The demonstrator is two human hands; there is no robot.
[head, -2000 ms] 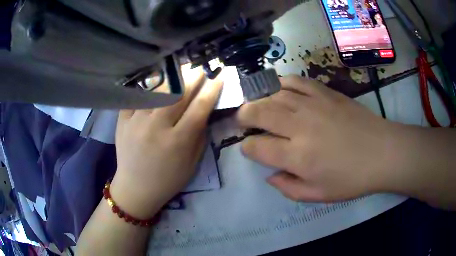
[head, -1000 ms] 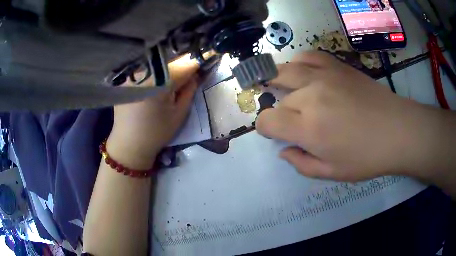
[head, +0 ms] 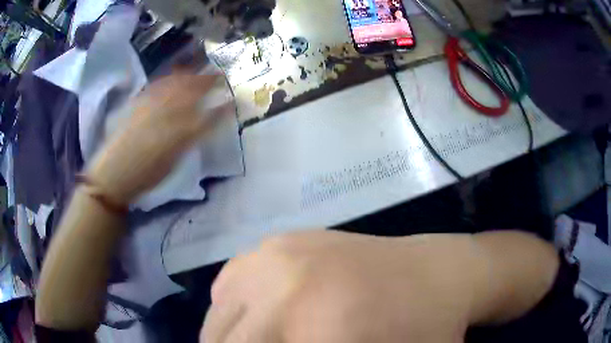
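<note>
The cut fabric panel, pale side up, lies on the left end of the white table. My left hand is blurred over it; its fingers are spread, and I cannot tell whether they grip the cloth. My right hand is large and close at the bottom, in front of the table edge. Its fingers are curled and partly cut off by the frame, so what it holds is hidden. The metal needle plate is lit at the upper middle.
A smartphone stands beyond the table with a black cable hanging across it. Scissors with red and green handles lie right of it. A dark panel lies at the far right. Heaped fabric is at left.
The view has shifted, and the machine head no longer covers the upper left. My right hand has come off the bed plate, down towards me. My left hand has moved left, away from the needle area.
</note>
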